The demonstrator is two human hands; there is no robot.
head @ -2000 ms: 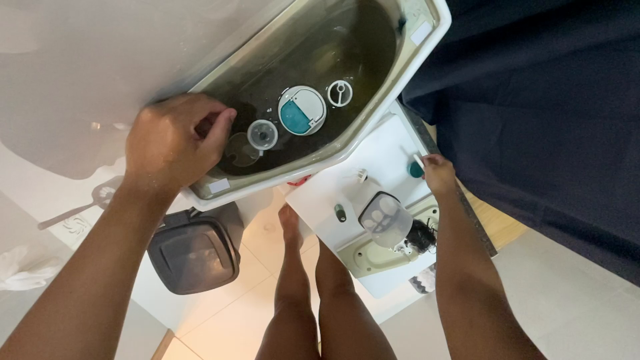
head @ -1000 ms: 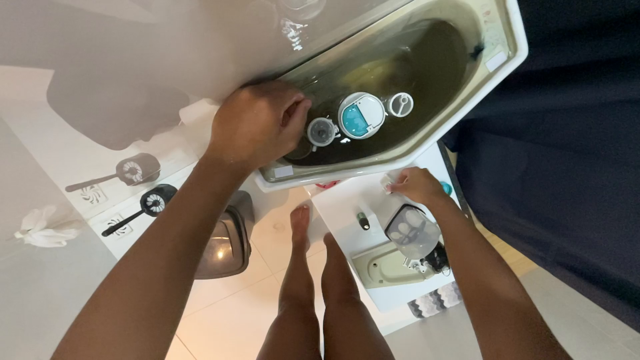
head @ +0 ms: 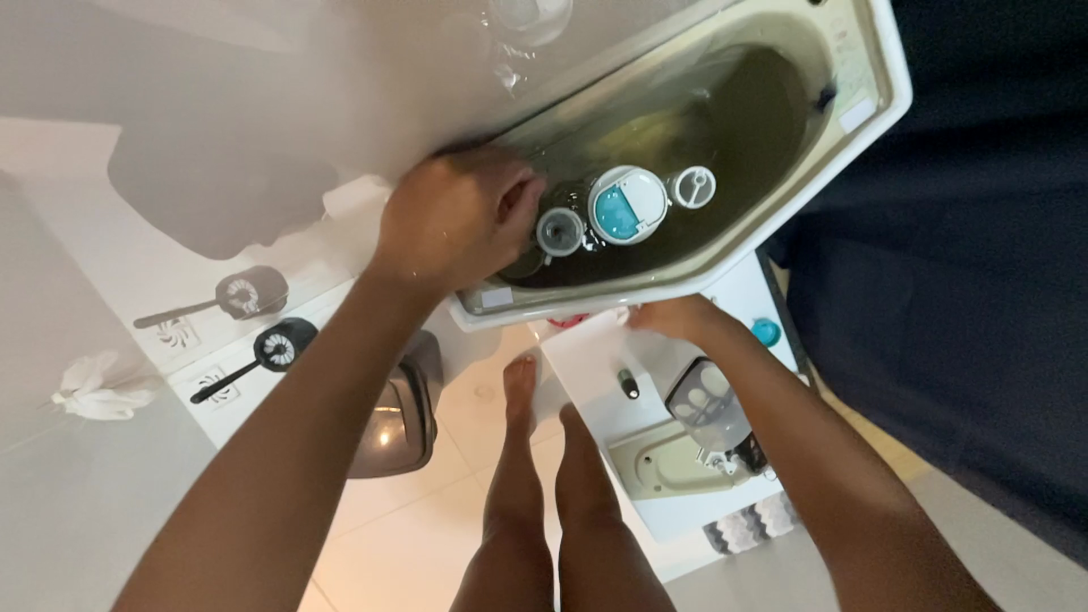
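Observation:
A toilet cistern (head: 586, 303) stands uncovered with water in it. Inside it are a round flush valve top with a teal and white button (head: 627, 206), a clear round cap (head: 560, 232) and a white ring-shaped part (head: 694, 187). My left hand (head: 467, 217), fingers curled, is over the cistern's left end beside the clear cap; whether it holds anything is hidden. My right hand (head: 671, 319) is just below the cistern's near edge, over the white counter (head: 586, 365), its fingertips closed on a small white item (head: 624, 316) that is only partly seen.
On the counter are a small dark bottle (head: 628, 384), a teal round item (head: 766, 332) and a container with a translucent lid (head: 705, 399), near a basin (head: 667, 463). A dark lidded bin (head: 395, 425) stands on the floor. Dark cloth (head: 952, 280) hangs at right.
My right hand has moved left across the counter from beside the teal item to the cistern's near edge, taking up the small white item. My left hand stays at the cistern's left end.

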